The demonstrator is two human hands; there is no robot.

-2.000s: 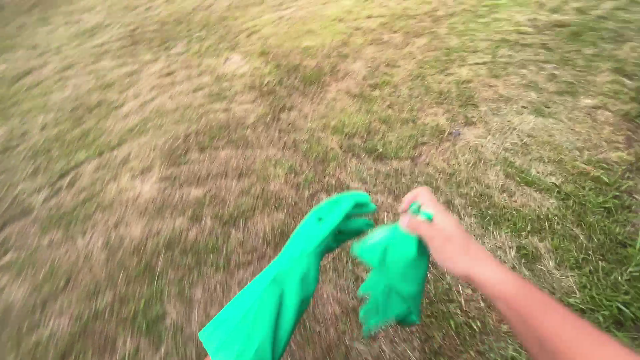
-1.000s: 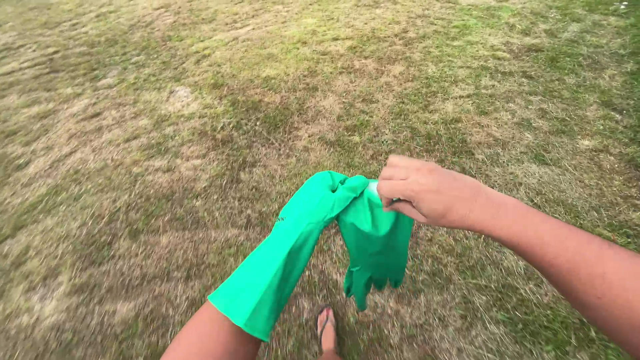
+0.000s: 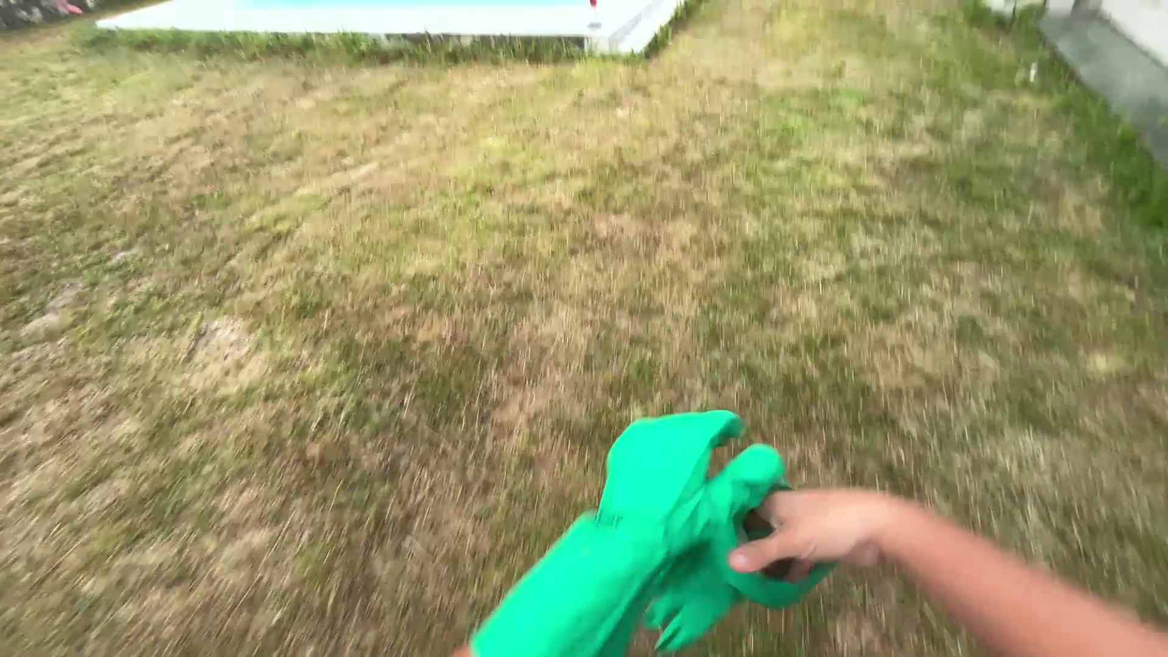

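Observation:
A long green rubber glove covers my left hand (image 3: 671, 465) and forearm, at the lower middle of the head view. The second green rubber glove (image 3: 698, 607) hangs between my hands, its fingers pointing down. My gloved left hand grips the edge of its cuff. My bare right hand (image 3: 817, 534) is at the cuff's opening, fingers partly inside it and thumb outside, holding the rim. The fingertips of my right hand are partly hidden by the cuff.
Patchy, dry grass (image 3: 547, 274) spreads around me. Ahead, a pale pool edge (image 3: 365, 18) borders blue water, with a small red thing on its corner. At the upper right, a grey paved strip (image 3: 1109, 68) runs beside a white wall.
The view has tilted up, bringing the pool edge and paved strip into sight. My right fingers have gone into the cuff of the hanging glove, which was pinched from outside before.

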